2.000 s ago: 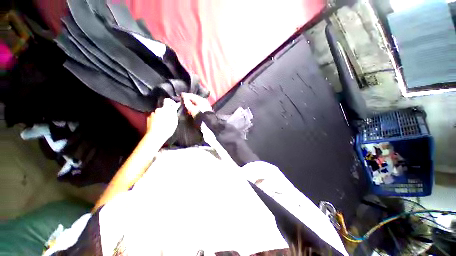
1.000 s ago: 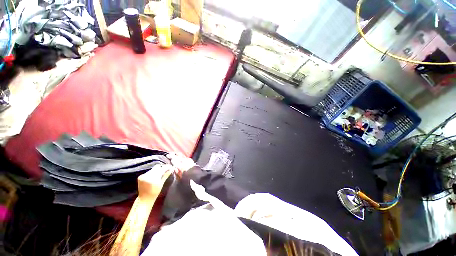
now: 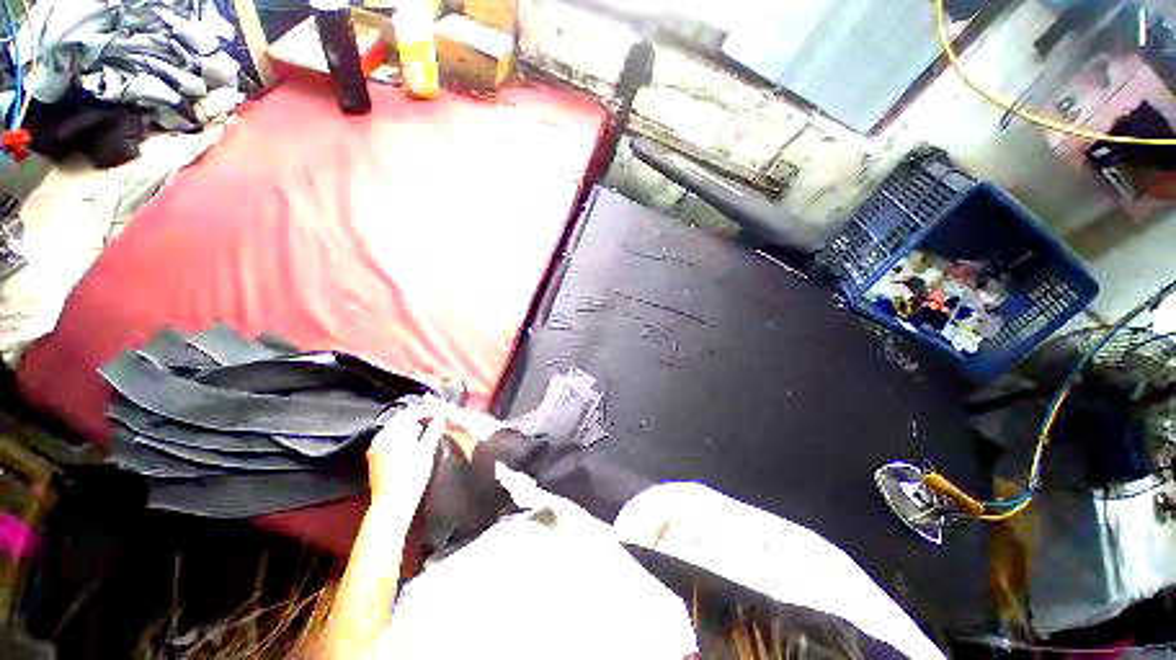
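Observation:
A bundle of dark grey cloth strips (image 3: 245,413) lies fanned out at the front left of the red-covered table. Its gathered end is between my hands. My left hand (image 3: 408,445) is closed around this end. My right hand (image 3: 475,423) is close beside it, fingers at the same end; its sleeve hides part of it. Whether a tie is there cannot be seen. A small stack of pale pieces (image 3: 568,406) lies on the black table just right of my hands.
The steam iron (image 3: 913,500) lies on the black table (image 3: 722,374) at the right, its hose running up right. A blue crate with scraps (image 3: 987,348) is beyond the table. A dark bottle (image 3: 341,58), yellow bottle (image 3: 418,52) and boxes (image 3: 475,49) stand at the red table's back.
Since two seconds ago the view has swung, bringing the whole red table and the iron into sight. My hands stay together at the bundle's gathered end. The iron has not visibly moved lately.

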